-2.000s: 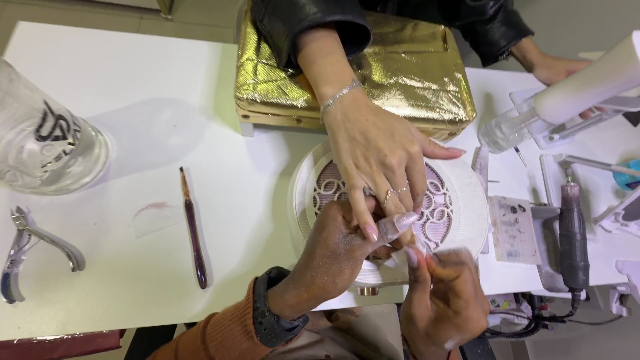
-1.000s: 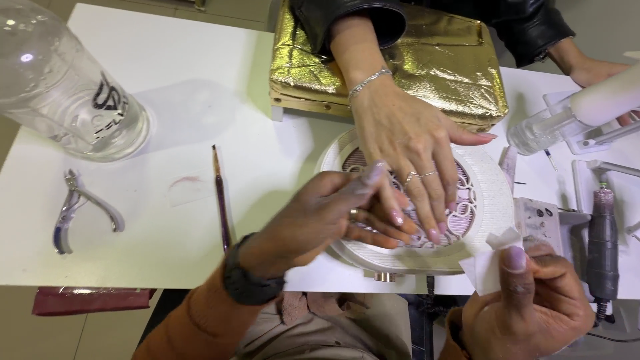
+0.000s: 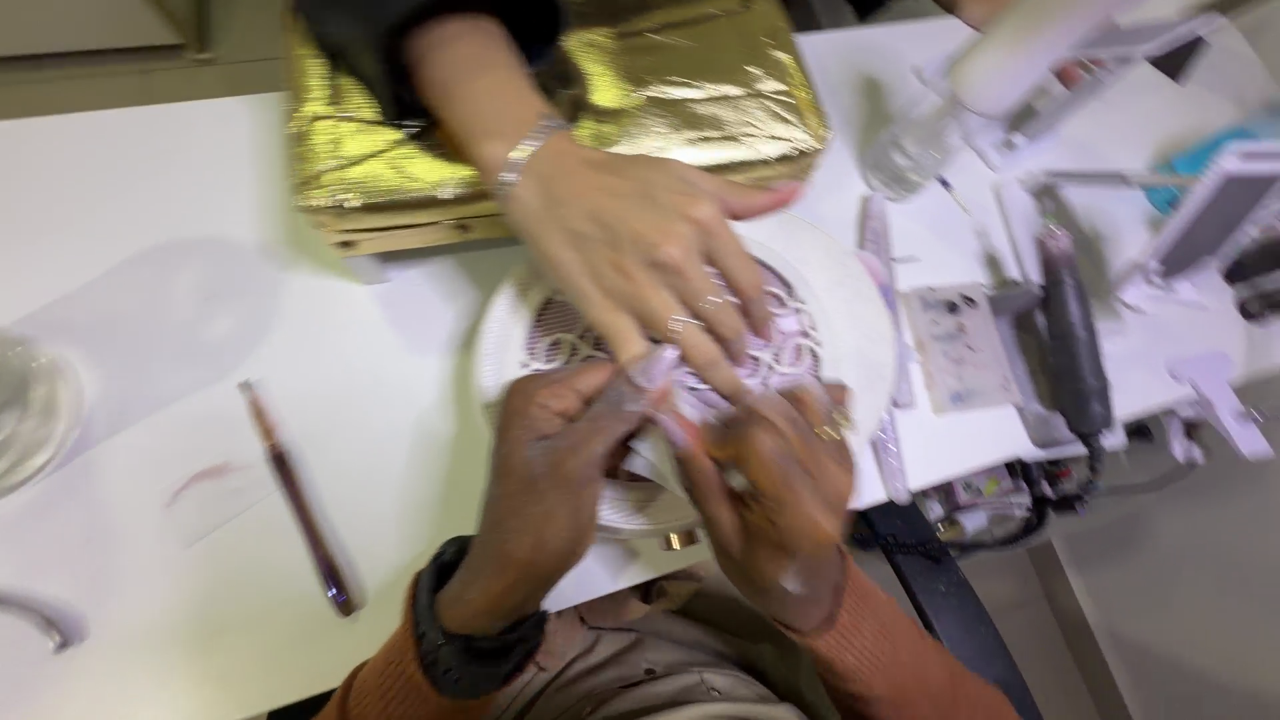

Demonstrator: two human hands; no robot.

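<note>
Over a round white nail dust collector (image 3: 850, 330) with a patterned grille, another person's hand (image 3: 640, 230) lies palm down, with rings and a bracelet. My left hand (image 3: 560, 460), a black band at its wrist, pinches at a fingertip of that hand. My right hand (image 3: 770, 480) meets it there, its fingers closed on a small white wipe (image 3: 655, 455), partly hidden and blurred. A thin nail brush (image 3: 300, 500) lies on the white table at the left. Beside it is a small clear sheet (image 3: 215, 495) with a reddish smear.
A gold padded armrest (image 3: 700, 90) stands at the back. On the right are a nail file (image 3: 878, 250), a stained palette (image 3: 960, 345), a black nail drill handpiece (image 3: 1070, 340) and a white lamp (image 3: 1040, 50). A clear bottle (image 3: 35, 410) and part of metal nippers (image 3: 40, 620) show at the left edge.
My right hand, with the white wipe, has moved from the right to the other person's fingertips. My left hand has closed in beside it. The view has shifted.
</note>
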